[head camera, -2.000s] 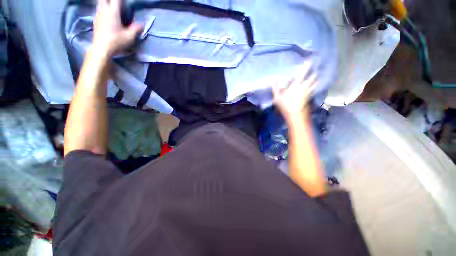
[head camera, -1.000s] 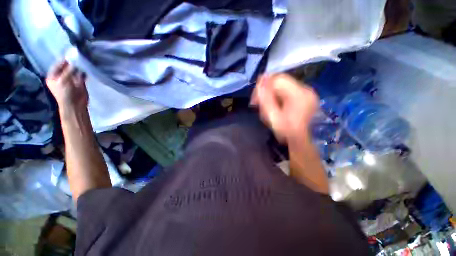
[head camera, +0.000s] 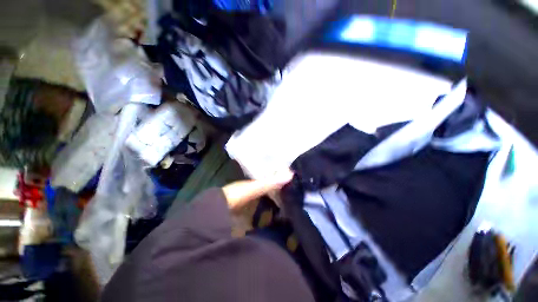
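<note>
A dark garment (head camera: 413, 206) with pale grey-blue inside parts lies on the white pressing table cover (head camera: 354, 88), right of centre. My left hand (head camera: 265, 187) is at the garment's near left edge, its fingertips closed on the dark cloth; the hand is blurred and partly washed out by glare. My right hand is not in view. The steam iron (head camera: 488, 259), black with a yellow-orange handle, is on the pale cover at the lower right.
Clear plastic bags (head camera: 121, 76) and wrapped items are piled at the left. A dark and white clothing pile (head camera: 218, 76) is beyond the table's left end. A bright blue-white strip (head camera: 407, 38) lies past the cover. A red item (head camera: 32, 189) is at far left.
The view has swung left, bringing the piles and iron into sight. The garment now shows mostly its dark cloth. My right hand has left the picture.
</note>
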